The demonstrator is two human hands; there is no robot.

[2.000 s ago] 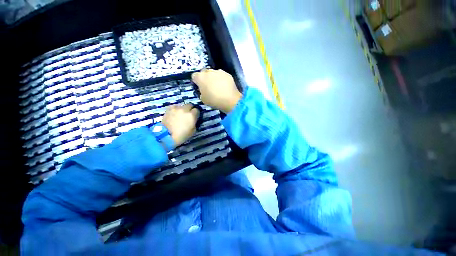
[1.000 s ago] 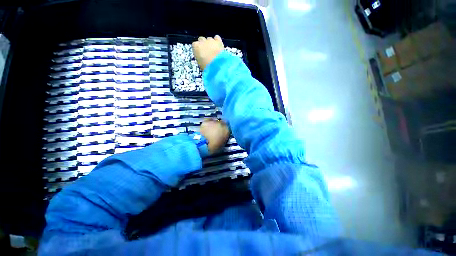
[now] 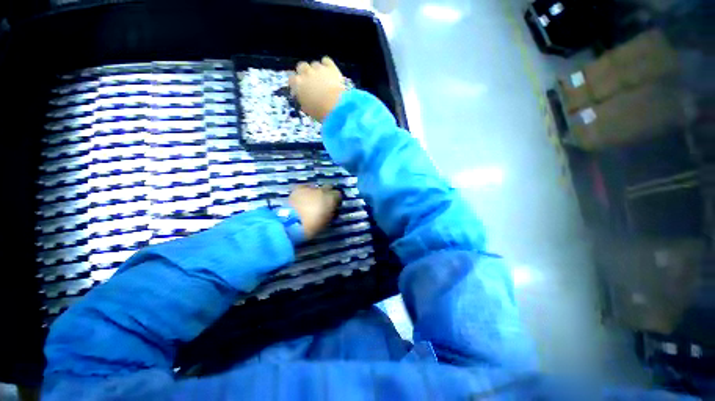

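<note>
A small black parts tray (image 3: 245, 147) full of tiny white-silver pieces (image 3: 270, 117) sits at the upper right on rows of silver-white strips (image 3: 125, 164). My right hand (image 3: 317, 88) is over the tray's right part, fingers bent down at the pieces; its fingertips are too unclear to tell if it holds one. My left hand (image 3: 313, 210) lies low over the strips, nearer me than the small tray. Its fingers are curled with dark fingertips, and whether it holds something cannot be told. A blue band shows on the left wrist.
The large black tray (image 3: 390, 74) surrounds the strips with its deep rim. To the right lies a shiny grey floor (image 3: 462, 133) with a faint yellow line. Cardboard cartons (image 3: 619, 74) and a black object (image 3: 566, 23) stand beyond it.
Since two seconds ago, my right hand has moved from the small tray's lower right corner onto its pieces. My left hand stays over the strips. The view has also shifted.
</note>
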